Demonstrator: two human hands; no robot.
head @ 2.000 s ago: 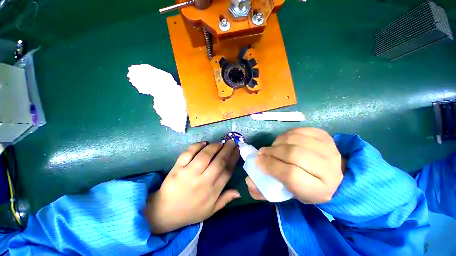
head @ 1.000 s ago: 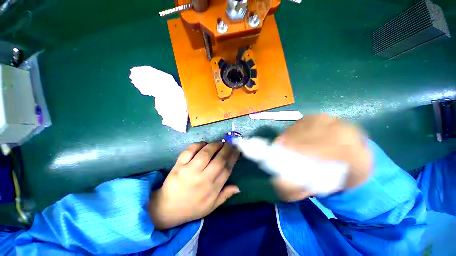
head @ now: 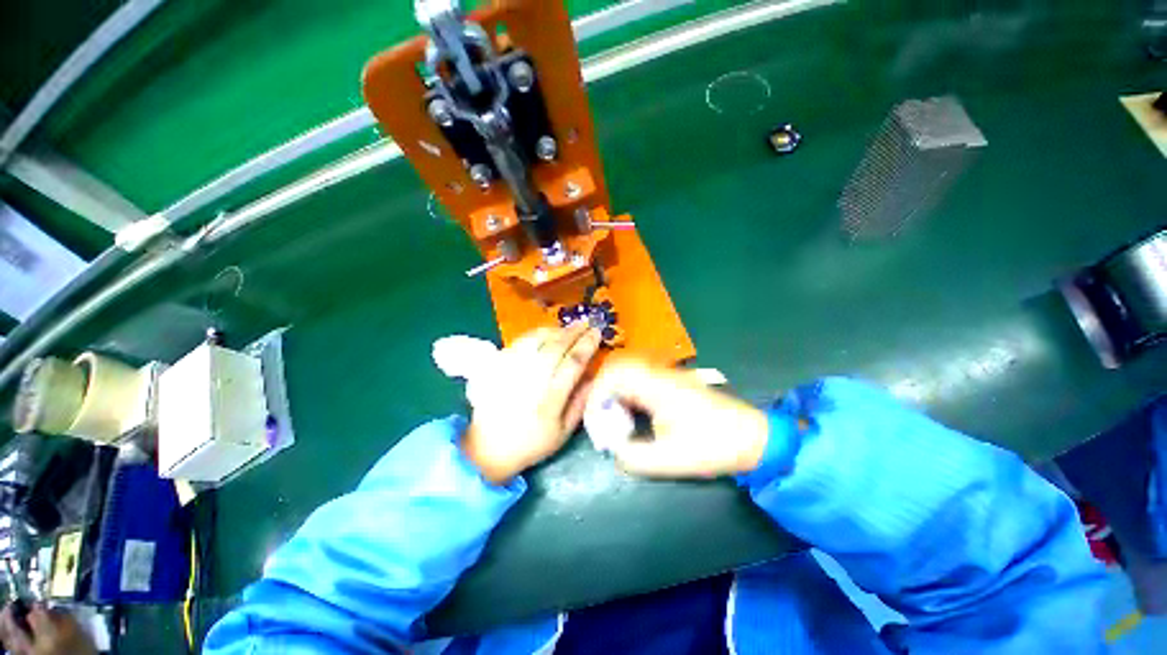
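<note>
The orange toggle press (head: 561,96) stands in front of me, its linkage and dark ram above the base. A small silver-and-black round workpiece (head: 590,316) is at the locating nest on the base. My left hand (head: 527,399) reaches to it with the fingertips on its near edge. My right hand (head: 685,425) is just right of my left hand, closed around the white glue bottle (head: 607,425), which is mostly hidden by the fingers and blurred. The nest is largely hidden by the workpiece and fingertips.
A white wipe (head: 463,356) lies left of the base, partly behind my left hand. A pale strip (head: 709,376) shows at the base's right front. A grey perforated block (head: 911,166) and a reel (head: 1129,301) are right. A white box (head: 211,412) and another person's hand (head: 49,632) are left.
The view has shifted, showing more of the press and bench. My left hand and the workpiece have moved from the bench to the nest. My right hand has moved close beside my left with the bottle.
</note>
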